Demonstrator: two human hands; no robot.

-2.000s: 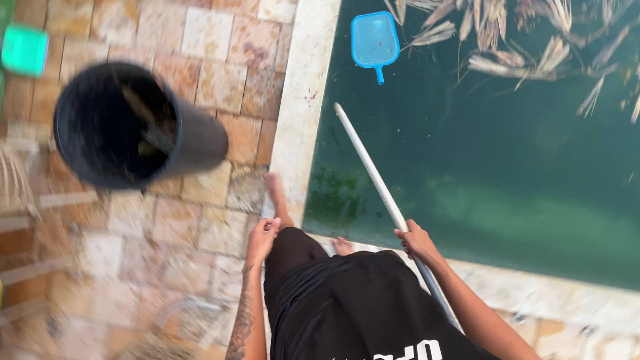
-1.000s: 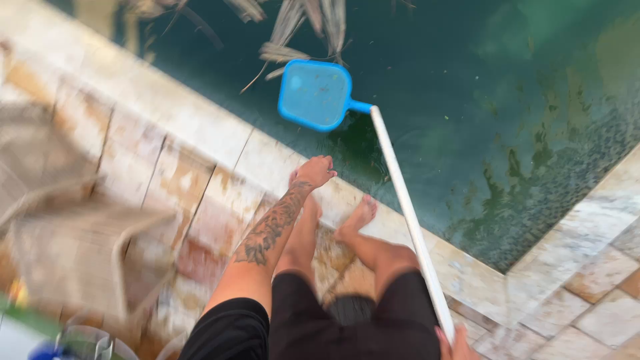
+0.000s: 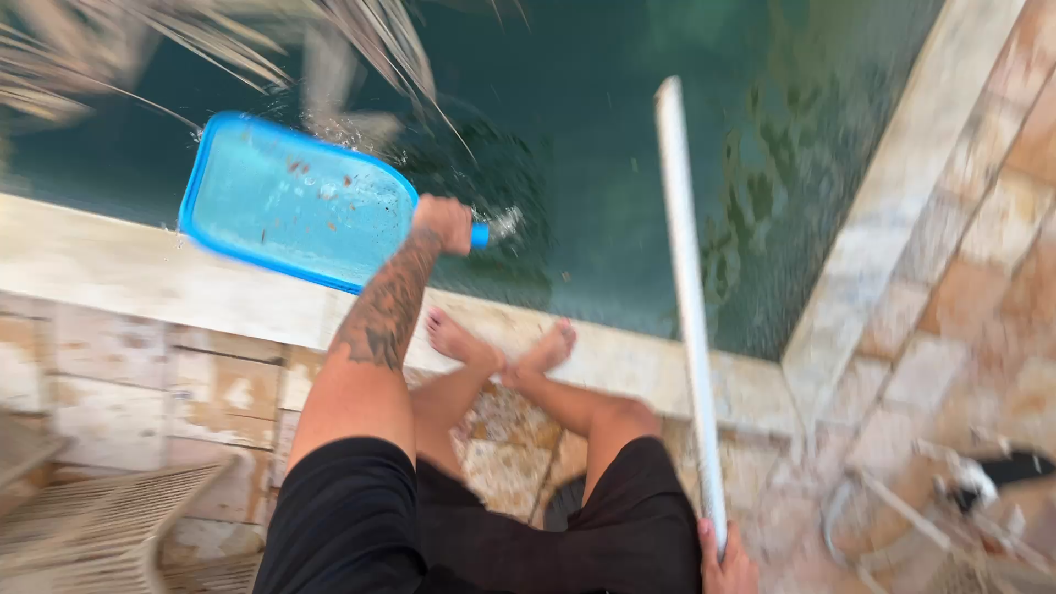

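My left hand [image 3: 443, 224] grips the short handle of a blue pool skimmer net [image 3: 301, 202], just over the pool water [image 3: 594, 190] by the edge. Bits of debris lie on its mesh, and water splashes around its rim and handle end. At the lower right, my right hand [image 3: 728, 554] holds a white pole [image 3: 689, 289] near its lower end. The pole points forward over the pool, its far tip apart from the net. Dry palm fronds [image 3: 363, 49] float beyond the net, blurred.
Pale stone coping [image 3: 165, 264] borders the pool and meets a second edge at the right corner. My bare feet [image 3: 495, 342] are at the coping. A woven lounge chair [image 3: 107, 528] stands at the lower left on stone paving. Blurred objects [image 3: 973, 487] lie at the lower right.
My left hand, free before, has taken hold of the skimmer net's handle. The pole's tip, which was at that handle a second ago, is now apart from it. The view has shifted considerably.
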